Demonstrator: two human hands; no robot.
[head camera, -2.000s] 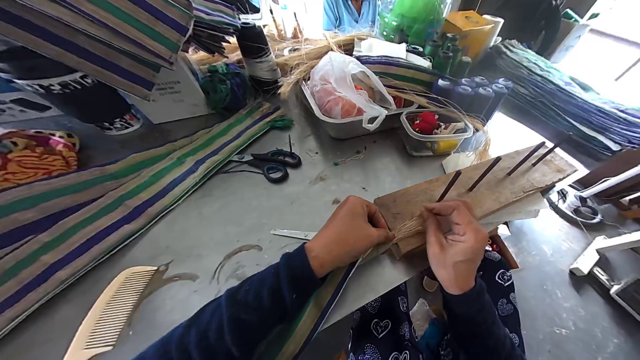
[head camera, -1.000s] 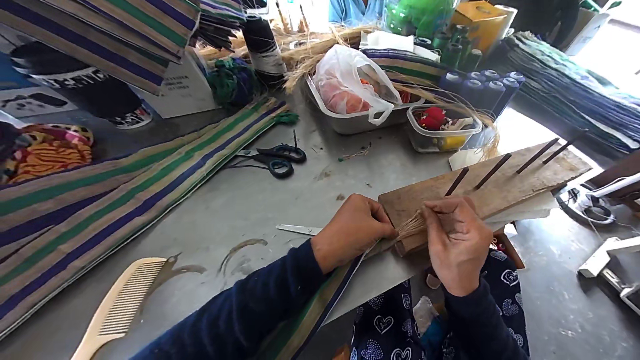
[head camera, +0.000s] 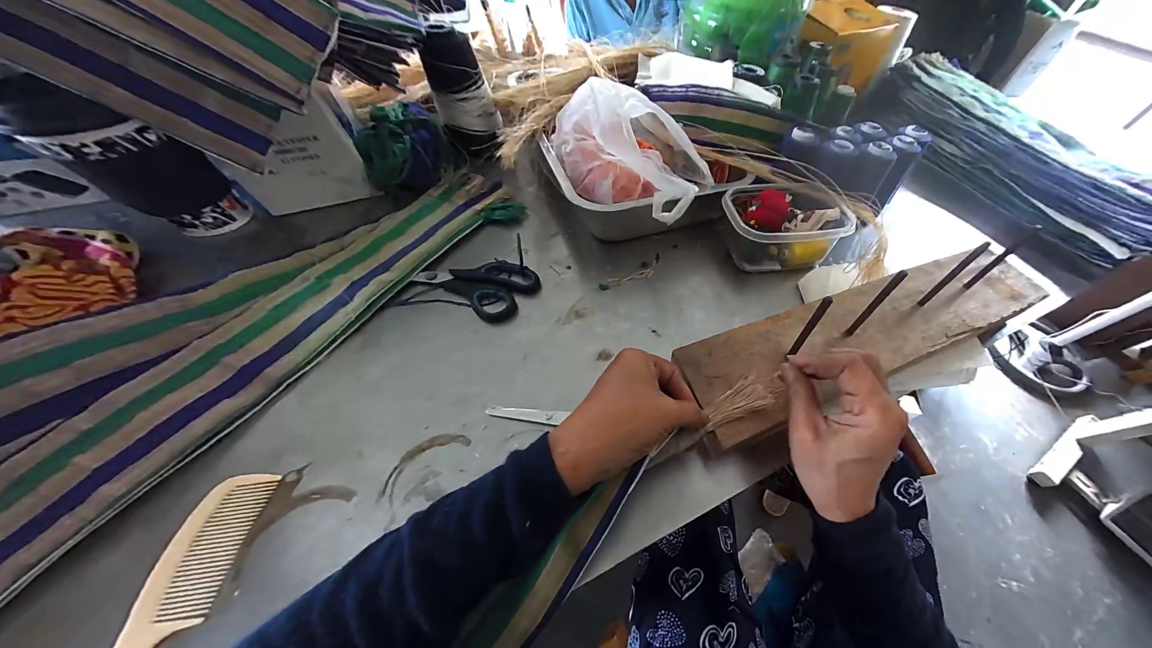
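My left hand (head camera: 625, 409) grips the end of a striped woven strip (head camera: 576, 540) at the left end of a wooden block (head camera: 729, 369) with several upright metal rods. Loose fibre ends (head camera: 742, 400) fan out from that strip across the block. Just right of the fibres is my right hand (head camera: 846, 423), thumb and forefinger pinched together near the first rod; whether a fine strand is between them cannot be told. A blade (head camera: 526, 415) lies partly hidden behind my left hand. Black-handled scissors (head camera: 490, 288) rest farther back on the table, and a pale comb (head camera: 202, 558) lies at the lower left.
Striped woven strips (head camera: 225, 360) cover the table's left side. At the back stand a metal tray (head camera: 621, 220) with a plastic bag, a clear plastic container (head camera: 783, 247) and thread spools (head camera: 868, 166). A white metal frame (head camera: 1089, 450) is at the right, beyond the table edge.
My right hand has moved slightly right, away from my left hand, and the fibre ends now lie fanned and uncovered between them. My left hand keeps its grip.
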